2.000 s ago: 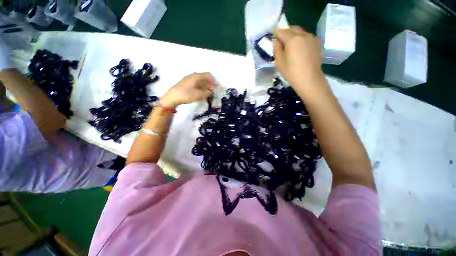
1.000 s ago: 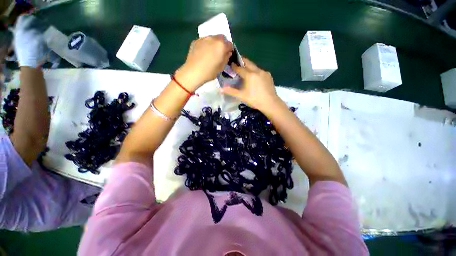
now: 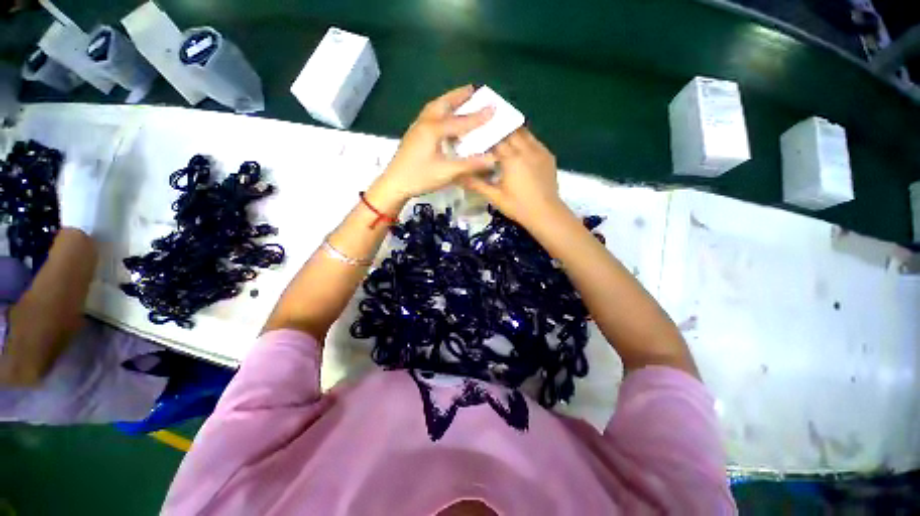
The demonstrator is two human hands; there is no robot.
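A white product box is held between my two hands above the belt-side edge of the table, its lid down flat on top. My left hand, with a red string on the wrist, grips its left side, fingers over the top. My right hand holds its lower right side. My hands hide most of the box's sides. A large tangled cable pile lies on the table just below my hands.
White boxes stand on the green belt at both sides. Bagged products with open lids are at upper left. Smaller cable heaps lie left. A neighbouring worker's gloved hand is over the white table.
The box lid, standing open and tilted before, is now closed. The box turned in my hands. The neighbour's gloved hand moved from the bagged products down to the table.
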